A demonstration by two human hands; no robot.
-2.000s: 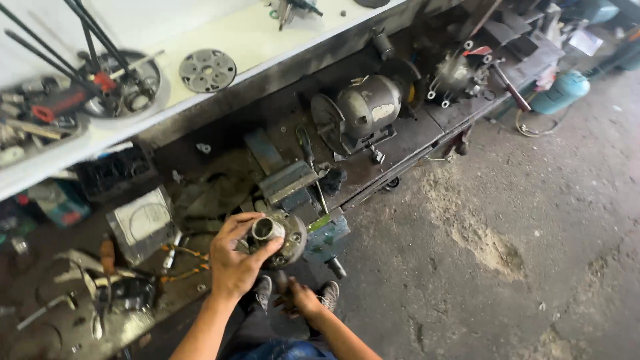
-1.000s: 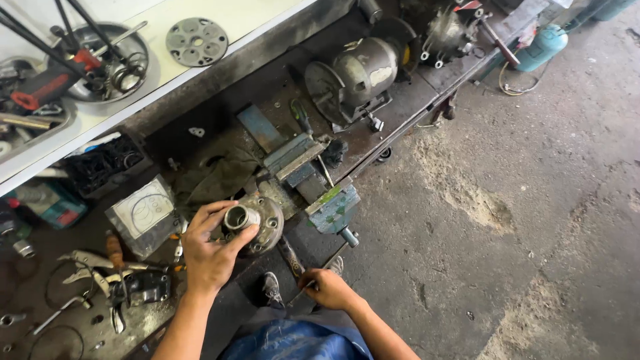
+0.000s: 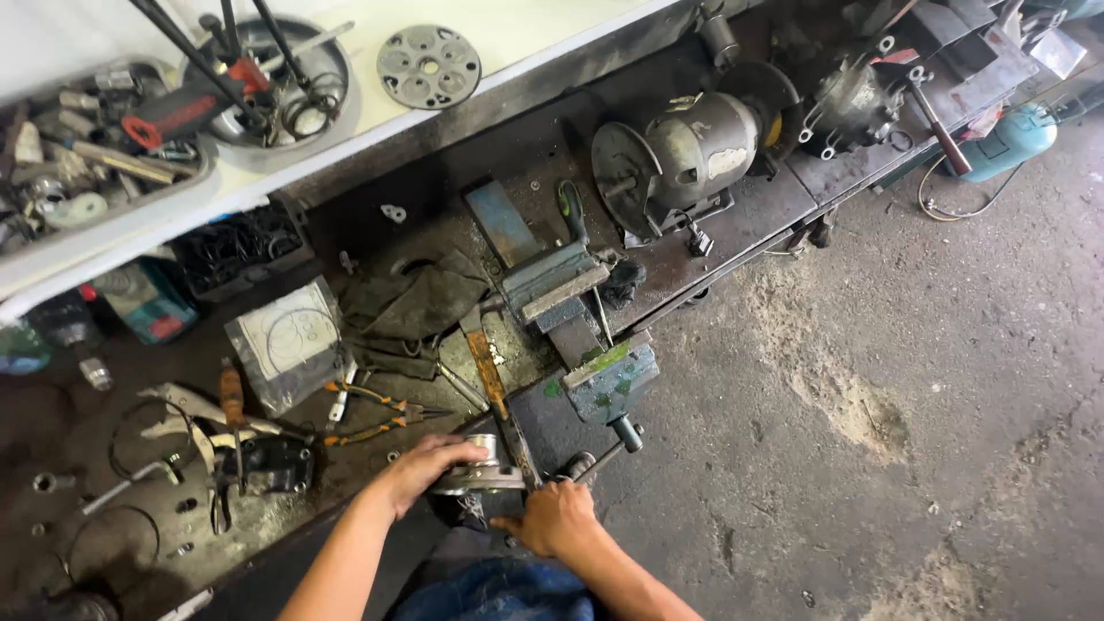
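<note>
My left hand (image 3: 427, 474) grips a round metal flange (image 3: 483, 479) with a short tubular hub, its fingers and thumb at the hub. The flange is seen nearly edge-on, in front of the bench edge. My right hand (image 3: 556, 517) is just to its right, fingers curled at the lower end of the handle (image 3: 602, 463) of a bench vise (image 3: 608, 379); its thumb points left toward the flange. The vise jaws stand apart. A flat bar with worn orange paint (image 3: 487, 371) runs down from the bench to between the two hands, its lower end beside my right hand.
Pliers (image 3: 384, 414), a screwdriver (image 3: 231, 397) and a dark housing (image 3: 276, 466) lie left on the bench. A bench grinder (image 3: 703, 151) stands beyond the vise. The shelf holds a perforated metal disc (image 3: 429, 67) and a metal bowl (image 3: 341, 103). Concrete floor (image 3: 828, 483) lies right.
The flange in my left hand has tipped from hub-up to nearly edge-on, and has come down and closer to my right hand. My right hand has stayed near the vise handle.
</note>
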